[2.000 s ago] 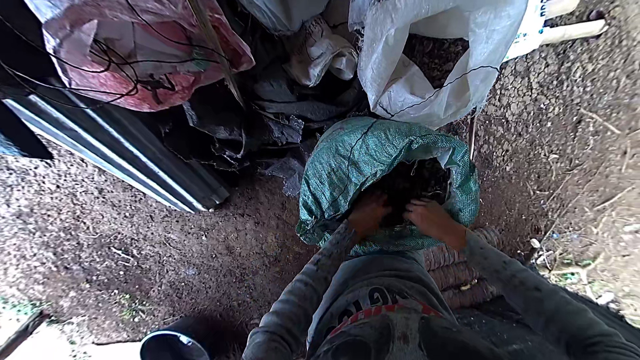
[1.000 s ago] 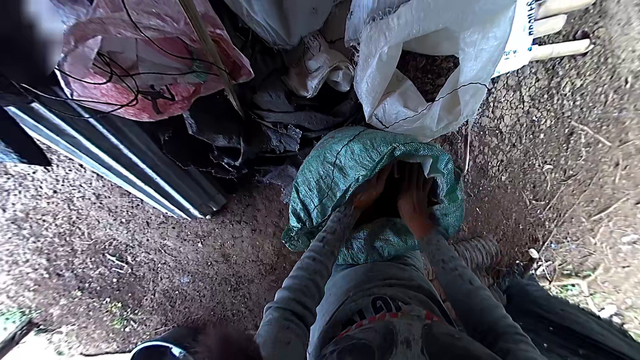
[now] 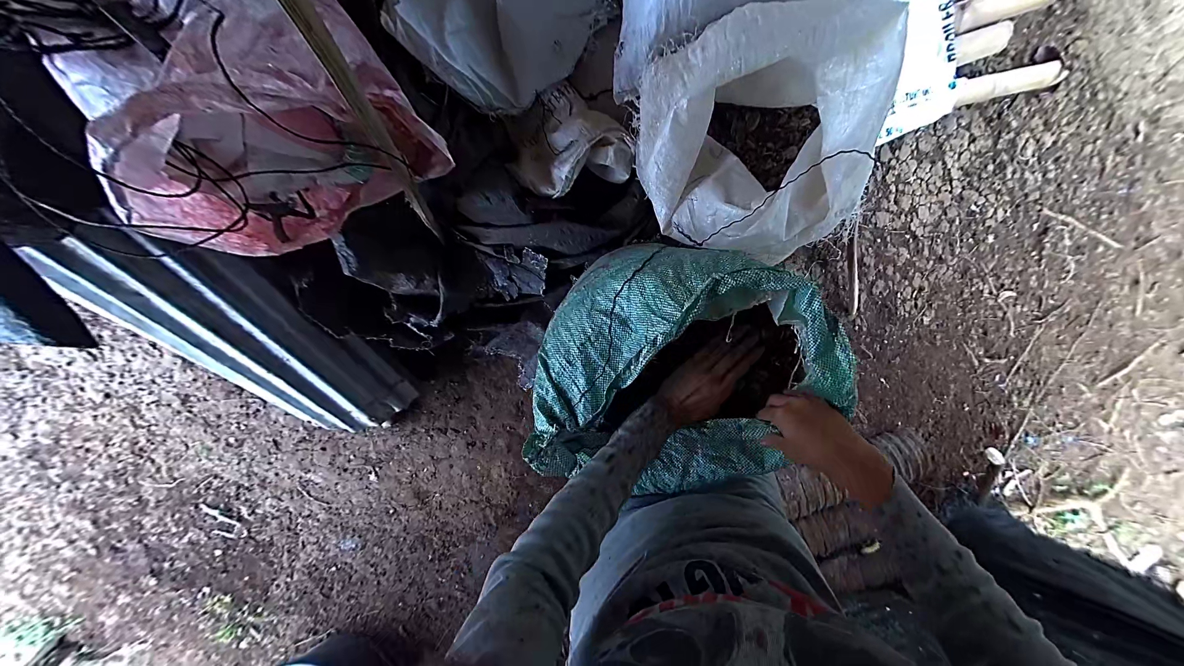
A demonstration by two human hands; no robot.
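A green woven sack (image 3: 601, 324) stands against my front, its mouth gaping and its rim folded outward. Dark loose material (image 3: 772, 356) shows inside. My left hand (image 3: 710, 377) lies within the mouth on that material, fingers stretched toward the far side; whether it holds anything I cannot tell. At the near right rim is my right hand (image 3: 814, 433), with fingers bent at the edge of the sack. Its fingertips are partly lost in shadow, so a grip on the rim is not certain. A dark string runs over the sack's left side.
Beyond the green sack stands an open white woven sack (image 3: 675, 120) with dark contents. A pinkish plastic sack (image 3: 277, 222) with black wires is at upper left, above corrugated metal sheet (image 3: 231, 342). Pale wooden poles (image 3: 1008, 85) lie upper right. Bare soil (image 3: 277, 518) spreads at left.
Both hands were deep in the sack's mouth a second ago. My right hand has drawn back to the near right rim, while my left hand remains inside.
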